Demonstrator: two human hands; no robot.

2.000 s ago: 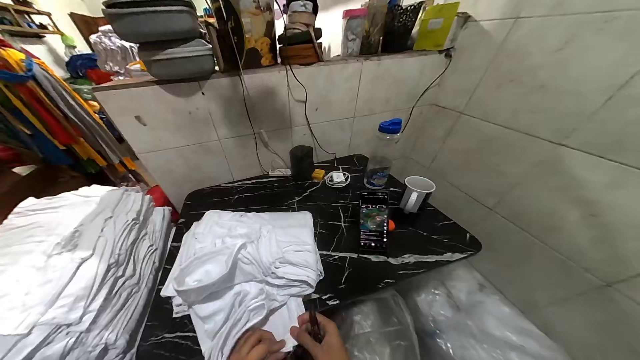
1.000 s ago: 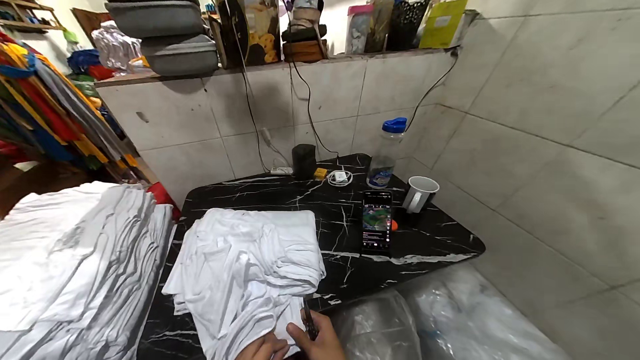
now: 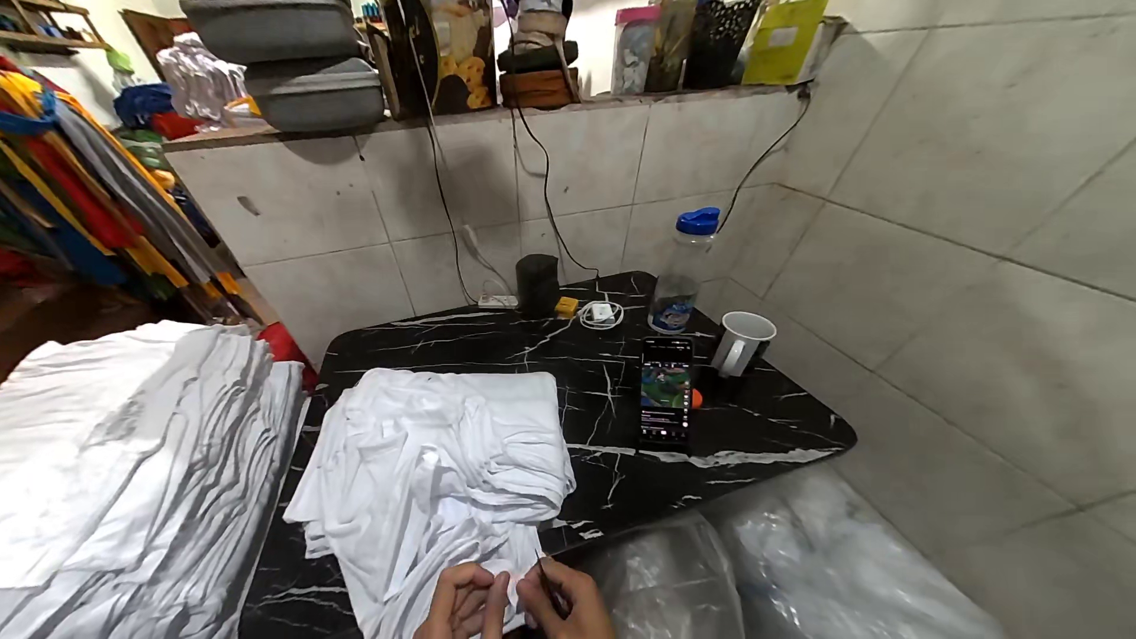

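White cloth garments [image 3: 444, 444] lie crumpled and partly folded on a black marble-patterned table [image 3: 612, 515]. At the near edge of this cloth, my left hand [image 3: 468, 603] pinches a bit of the white fabric between thumb and finger. Close beside it, my right hand [image 3: 561, 599] holds a small dark tool [image 3: 552, 586], perhaps thread snips, and its fingertips meet the fabric too. The tool's tip points up; its lower part is hidden in the palm. To the left stands a tall stack of white garments [image 3: 133, 470].
A phone [image 3: 666, 395] with its screen lit leans near a mug [image 3: 744, 342] and a bottle with a blue lid [image 3: 679, 275]. A coiled white cable [image 3: 602, 313] and a dark cylinder [image 3: 538, 284] are at the back. Clear plastic bags [image 3: 799, 568] lie right of the table.
The white cloth near my hands has shifted and its folds lie differently. My right hand has turned a little, the dark tool still in it.
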